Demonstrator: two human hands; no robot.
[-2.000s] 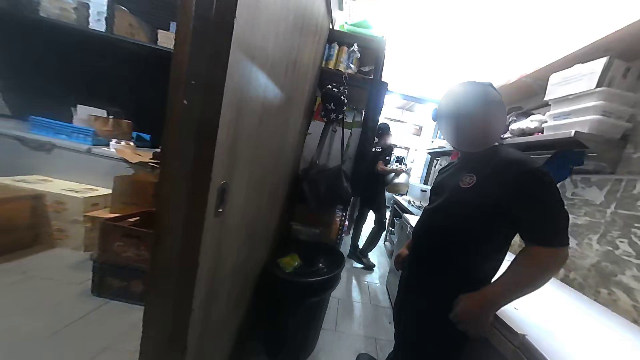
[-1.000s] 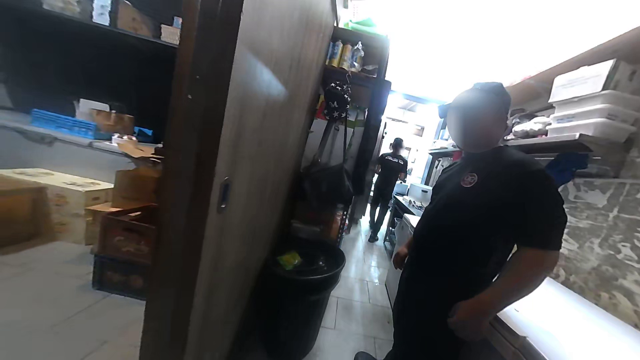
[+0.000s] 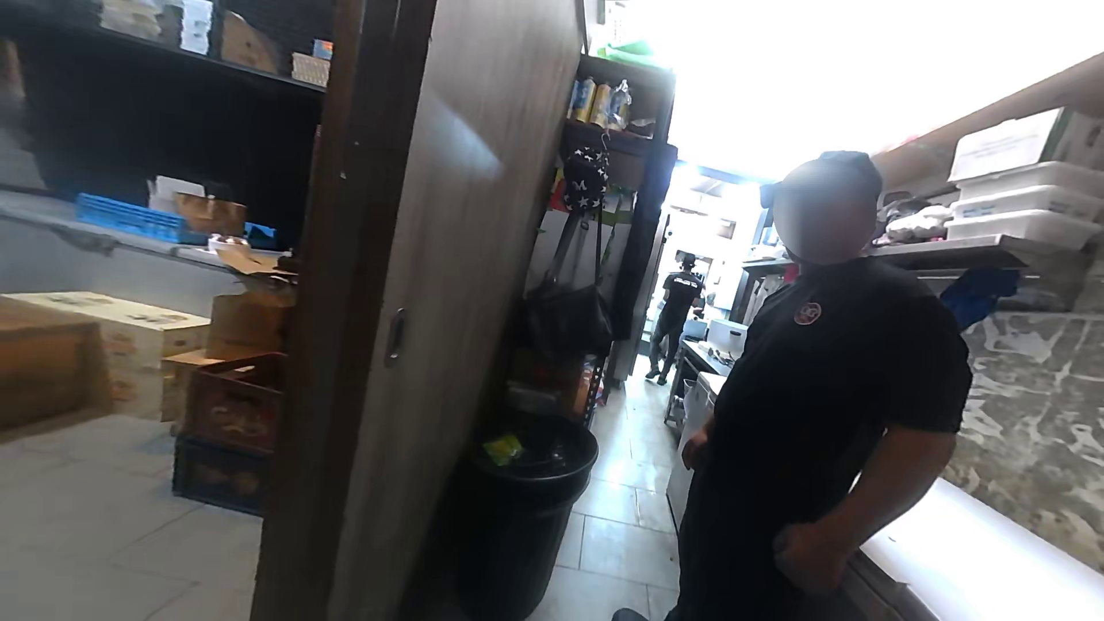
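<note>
Neither my left hand nor my right hand shows in the head view. A person in a black T-shirt and cap (image 3: 828,371) stands close on the right, one hand low at the front of the body beside a white worktop (image 3: 975,543). Left of that person, a black trash bin (image 3: 526,526) has a green and yellow wrapper (image 3: 503,449) on top. A wooden sliding door (image 3: 466,216) with a recessed metal handle (image 3: 395,337) rises at the centre-left.
Stacked crates (image 3: 235,405) and cardboard boxes (image 3: 138,345) stand on the left floor. A black bag (image 3: 569,319) hangs beyond the bin. Plastic containers (image 3: 1022,216) are stacked on the right shelf. Down the tiled aisle (image 3: 625,517) another person (image 3: 677,315) stands farther off.
The farther person has moved away down the aisle and now shows their back. The near person remains in about the same place.
</note>
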